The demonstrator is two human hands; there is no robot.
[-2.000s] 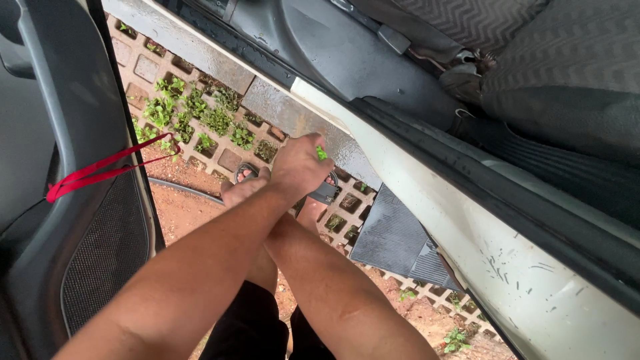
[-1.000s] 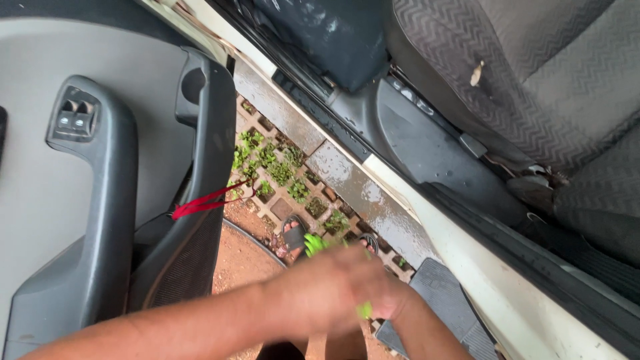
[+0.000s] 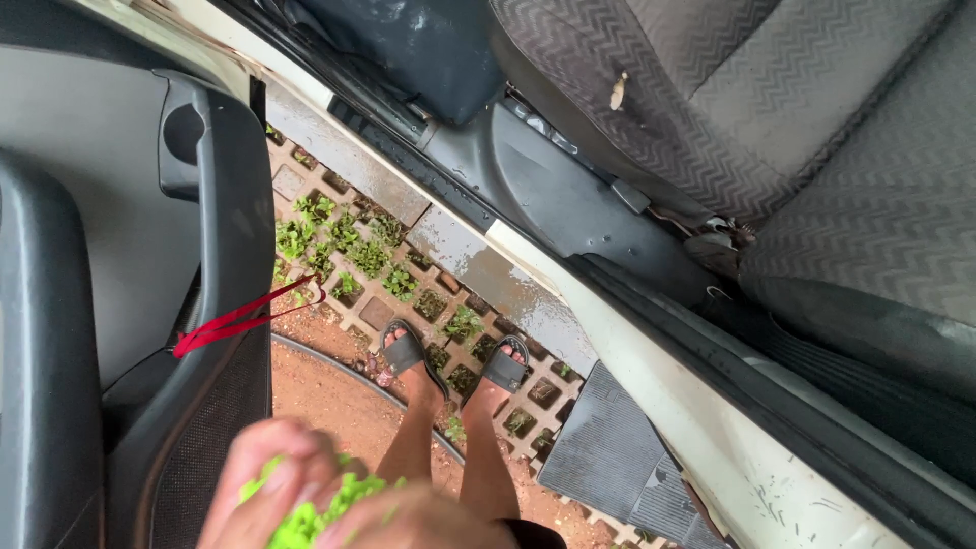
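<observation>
My left hand (image 3: 271, 473) and my right hand (image 3: 419, 518) are close together at the bottom of the view, both blurred. Between them they grip a bright green, shaggy cloth (image 3: 328, 507), which looks like a microfibre chenille piece. Its lower part is hidden by the fingers and the frame edge. The hands are above the ground, beside the lower part of the open car door (image 3: 236, 229).
A red strap (image 3: 236, 324) hangs from the door. Right of the door are the car's pale sill (image 3: 686, 412) and a patterned fabric seat (image 3: 686, 99). Below lie perforated pavers, a black hose (image 3: 343, 370), a ribbed rubber mat (image 3: 602, 442) and my sandalled feet (image 3: 408, 354).
Both hands have moved left and down in the view with the green cloth, which now shows more plainly between them. The view has shifted, and both sandalled feet are more exposed.
</observation>
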